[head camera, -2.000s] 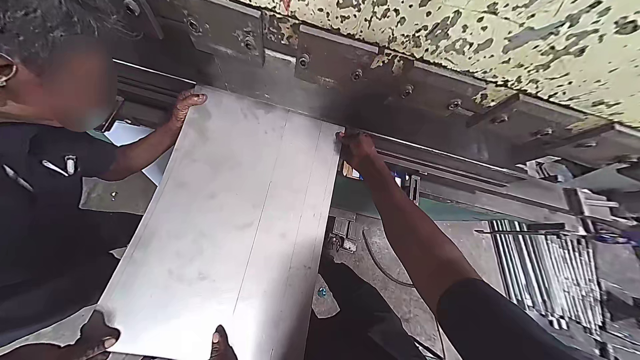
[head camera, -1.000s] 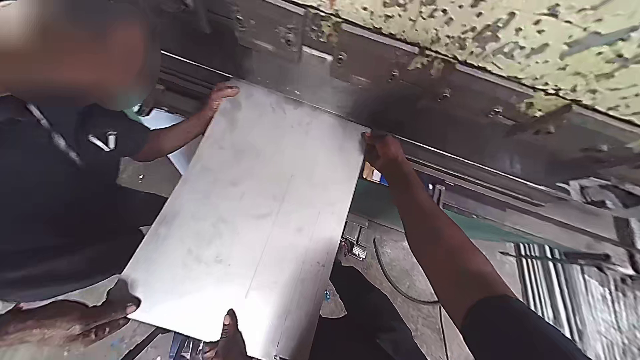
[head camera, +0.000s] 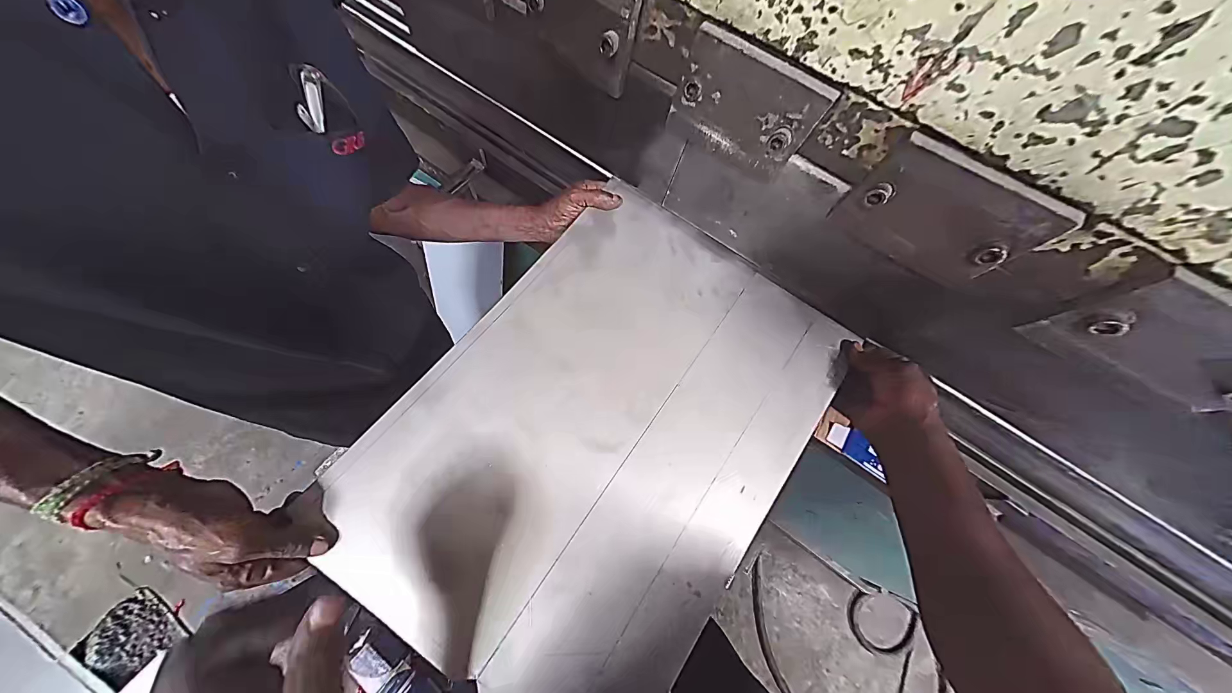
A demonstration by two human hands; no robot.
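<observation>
A flat sheet of grey metal [head camera: 597, 414] with several thin scribed lines lies slanted, its far edge against the press machine's dark steel beam [head camera: 751, 221]. My right hand [head camera: 890, 385] grips the sheet's right edge near the far corner. Low at the left, my left hand [head camera: 308, 640] is beside the sheet's near left corner, blurred, apparently off the sheet; its fingers are partly hidden. A co-worker's one hand [head camera: 577, 207] holds the far left corner, and their other hand [head camera: 231, 539], with bands at the wrist, pinches the near left corner.
A co-worker in dark clothing [head camera: 192, 221] stands close on the left. Bolted steel plates [head camera: 885, 202] line the machine under a paint-chipped panel [head camera: 1088, 115]. A cable [head camera: 881, 626] lies on the concrete floor at the lower right, near a greenish surface [head camera: 842, 510].
My left hand has moved left from the sheet's near edge, where its thumb lay on top. My right hand keeps its hold on the right edge. The view has shifted closer.
</observation>
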